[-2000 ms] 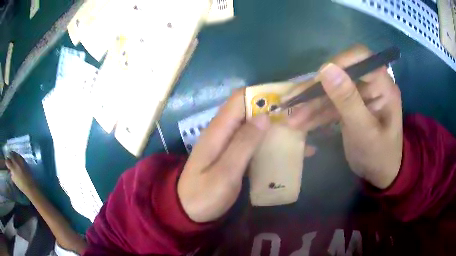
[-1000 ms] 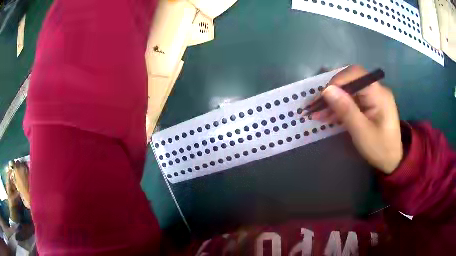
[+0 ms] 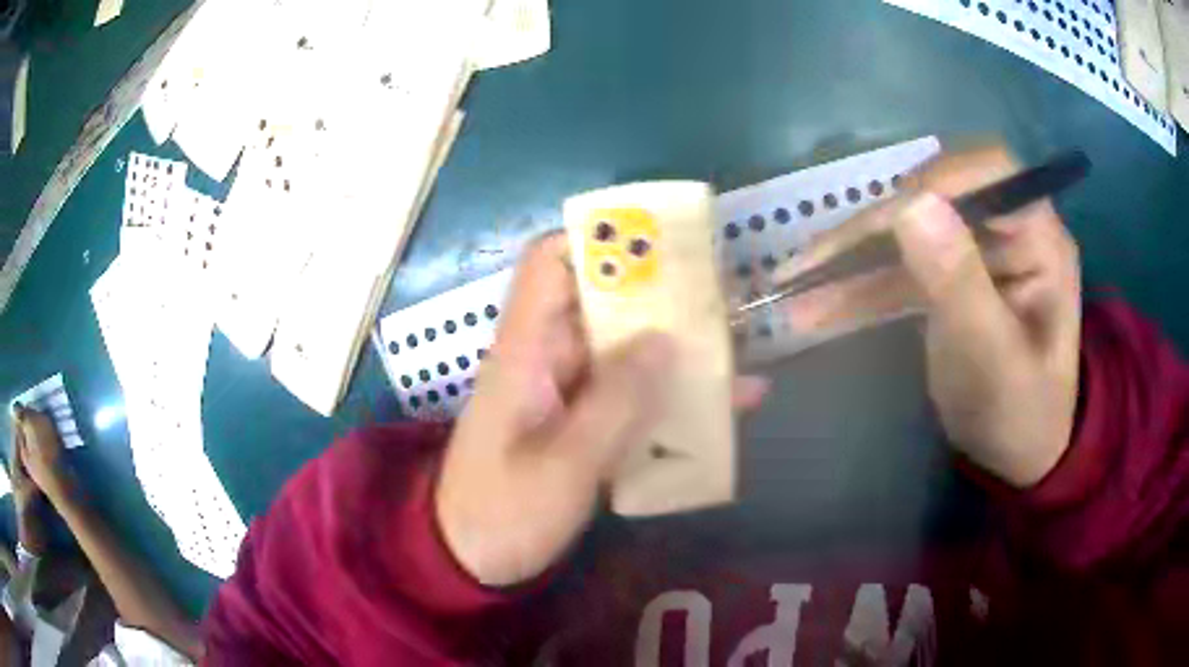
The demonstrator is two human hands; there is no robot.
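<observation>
My left hand (image 3: 541, 417) holds a cream back cover (image 3: 691, 391) upright in view, thumb across its front. Its yellow camera area (image 3: 623, 248) at the top shows three dark round spots. My right hand (image 3: 998, 313), slightly blurred, holds dark tweezers (image 3: 1004, 193) whose pale tip is just right of the cover's edge. Whether the tip holds a piece cannot be told. A white lens sheet (image 3: 443, 341) with rows of black dots lies beneath both hands, partly hidden by them and the cover.
A stack of back covers (image 3: 378, 143) lies at the upper left. Used-looking dotted strips (image 3: 170, 352) overlap left of it. Another dotted sheet (image 3: 1043, 52) and cream covers (image 3: 1154, 52) are at the upper right. Another person's hands (image 3: 39, 450) show at the left edge.
One second ago my left sleeve reached across the left side and the tweezers tip was on the sheet. Now my left hand holds a cover over the sheet, and the tweezers are beside it.
</observation>
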